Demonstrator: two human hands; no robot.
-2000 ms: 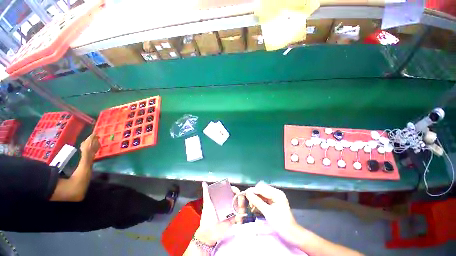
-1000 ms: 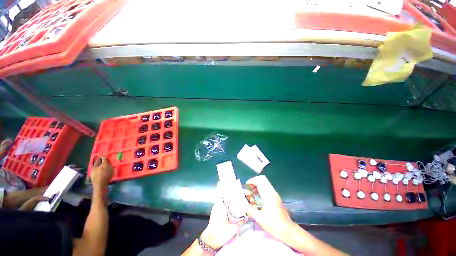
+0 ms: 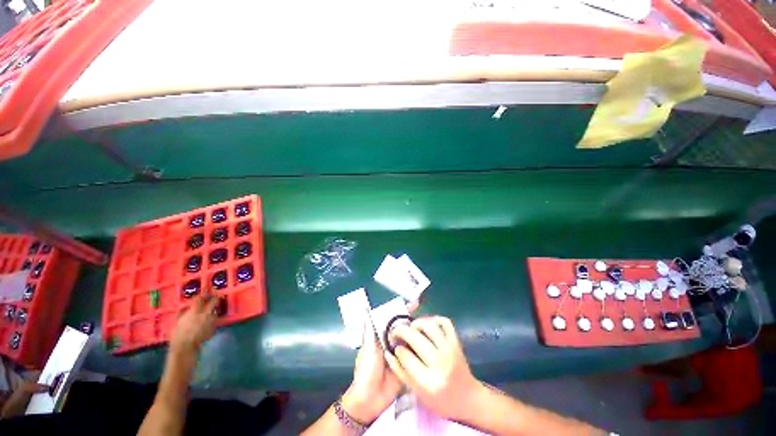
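My left hand (image 3: 371, 376) is below the bench's front edge and closed on a white card or flat box (image 3: 388, 315). My right hand (image 3: 436, 362) is beside it, fingers bent, holding a thin black ring (image 3: 395, 330) against the white card. The fingers hide part of both. Another white card (image 3: 353, 312) is just left of them; whether it touches my left hand is unclear. White leaflets (image 3: 402, 278) lie just beyond on the green bench, with a crumpled clear bag (image 3: 327, 263) to their left.
A red compartment tray (image 3: 119, 289) with black units is at left, another person's hand (image 3: 196, 324) over it. A second red tray (image 3: 42, 328) and a long white box (image 3: 59, 370) are further left. A red board (image 3: 544, 281) with white discs is right. A shelf (image 3: 340, 98) with yellow sheet (image 3: 644, 95) overhangs.
The pinkish phone seen in my left hand two seconds ago no longer shows; a white card and black ring show at my hands. The other person's hand moved right over the tray. The view shifted.
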